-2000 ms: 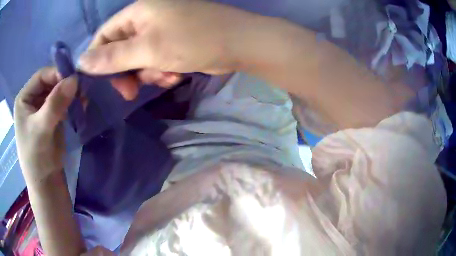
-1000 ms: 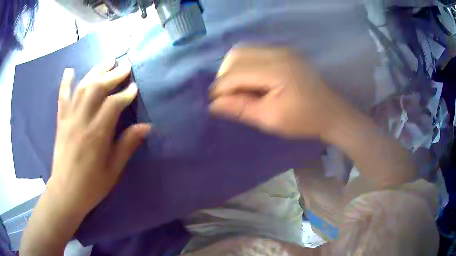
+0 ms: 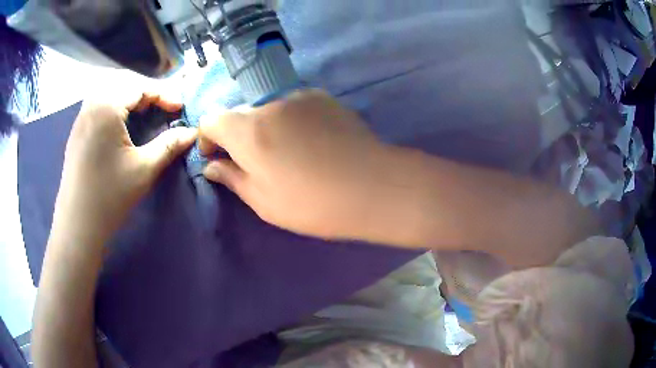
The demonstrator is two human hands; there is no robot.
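A large purple-blue cloth panel point(image 3: 288, 280) lies across the table below the sewing machine head point(image 3: 108, 32). My left hand point(image 3: 119, 158) is at the left, with thumb and forefinger pinching a small raised bit of the cloth. My right hand point(image 3: 302, 165) is beside it, its fingertips closed on the cloth next to my left thumb. The fingertips of both hands nearly meet, just below the ribbed grey knob point(image 3: 266, 68). Whether a separate strip is between them cannot be told. A short straight line shows in the panel right of the knob.
Pale and purple scraps point(image 3: 593, 162) are heaped at the right. The white table edge with its scale shows at lower left. The wearer's pale sleeve point(image 3: 561, 309) and light clothing are at the bottom. Small metal parts point(image 3: 198, 43) hang from the machine head beside the knob.
My right hand has moved left across the panel to my left hand. My left hand has gone from lying spread on the cloth to pinching it. More of the machine head is in view.
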